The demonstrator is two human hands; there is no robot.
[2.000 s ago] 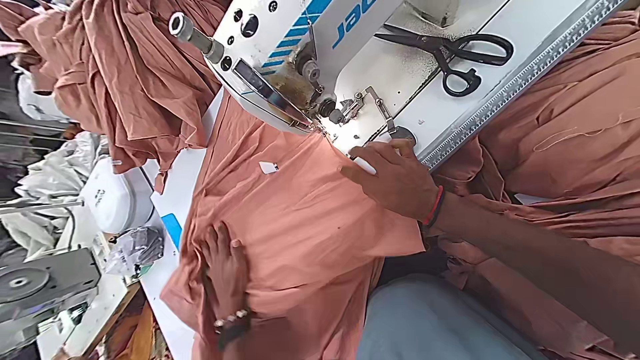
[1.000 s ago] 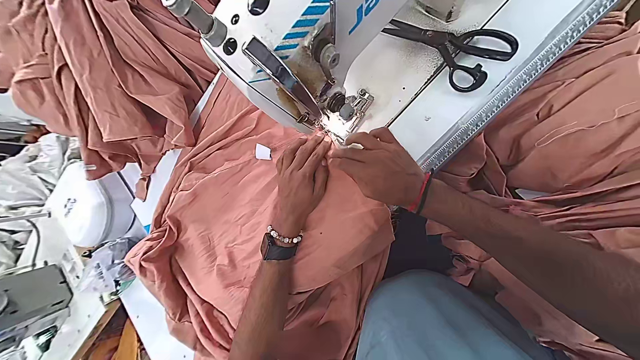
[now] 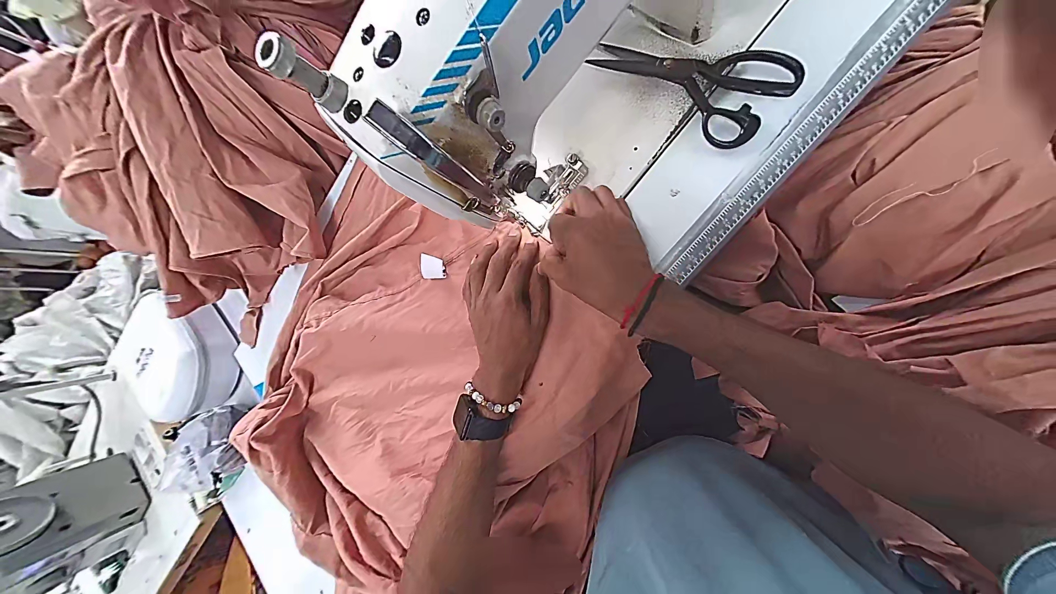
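A salmon-pink fabric piece (image 3: pixel 379 363) lies under the needle area of a white Jack sewing machine (image 3: pixel 528 49), lit by its lamp. My left hand (image 3: pixel 505 305), with a watch and beaded bracelet, rests palm down on the fabric just before the presser foot (image 3: pixel 528 214). Its fingers are extended and close together. Right beside it, my right hand (image 3: pixel 598 247) has its fingers curled at the fabric's edge, close to the foot; the fingertips are partly hidden. A small white tag (image 3: pixel 432 266) lies on the fabric, left of my left hand.
Black-handled scissors (image 3: pixel 701 78) lie on the machine bed behind my right hand. A ruler strip (image 3: pixel 808 132) runs along the table edge. Pink fabric heaps sit at upper left (image 3: pixel 206 140) and right (image 3: pixel 907 214). Another machine (image 3: pixel 74 511) stands at lower left.
My left hand has moved from the lower left of the fabric up to the presser foot, beside my right hand. The right hand has gone from a white object near the foot to the fabric's edge.
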